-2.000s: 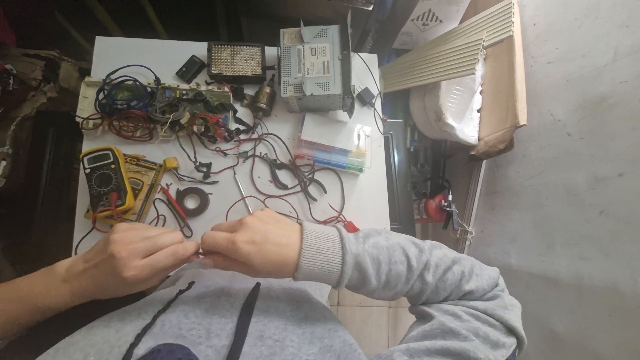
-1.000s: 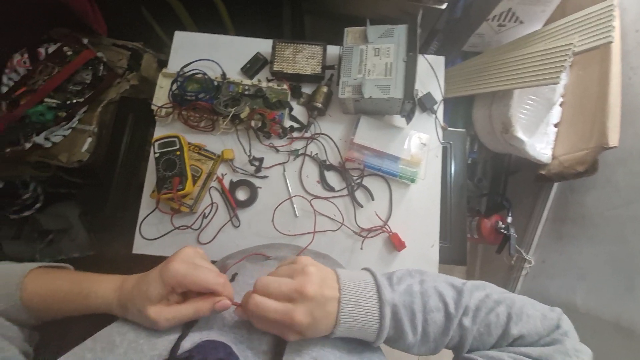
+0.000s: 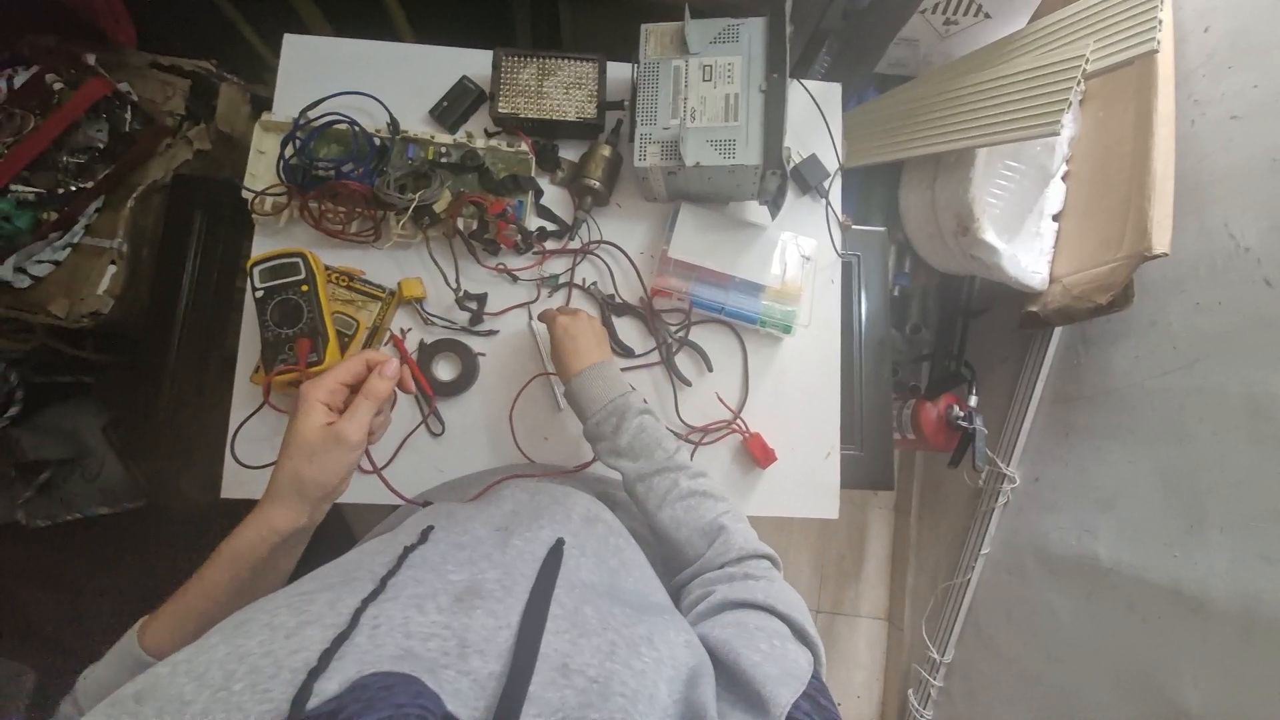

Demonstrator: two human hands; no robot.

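My left hand (image 3: 345, 410) is raised over the table's left side, its thumb and fingertips pinched together; what lies between them is too small to tell. Just beyond it are a yellow multimeter (image 3: 290, 312), the red and black test probes (image 3: 417, 375) and a roll of black electrical tape (image 3: 447, 367). My right hand (image 3: 575, 340) reaches to the table's middle, over the upper end of a thin metal rod-like tool (image 3: 546, 360); its fingertips are partly hidden. Right of it lie black-handled pliers (image 3: 640, 335) among wires. A red wire (image 3: 515, 425) loops near my lap.
Circuit boards with wire coils (image 3: 400, 185), an LED light panel (image 3: 548, 88), a small motor (image 3: 597, 172) and a metal car stereo unit (image 3: 700, 110) stand along the far side. A clear compartment box (image 3: 735, 285) and a red connector (image 3: 760, 450) lie on the right.
My hands were together near my body; now they are apart. The right hand has moved forward onto the table, the left up beside the probes.
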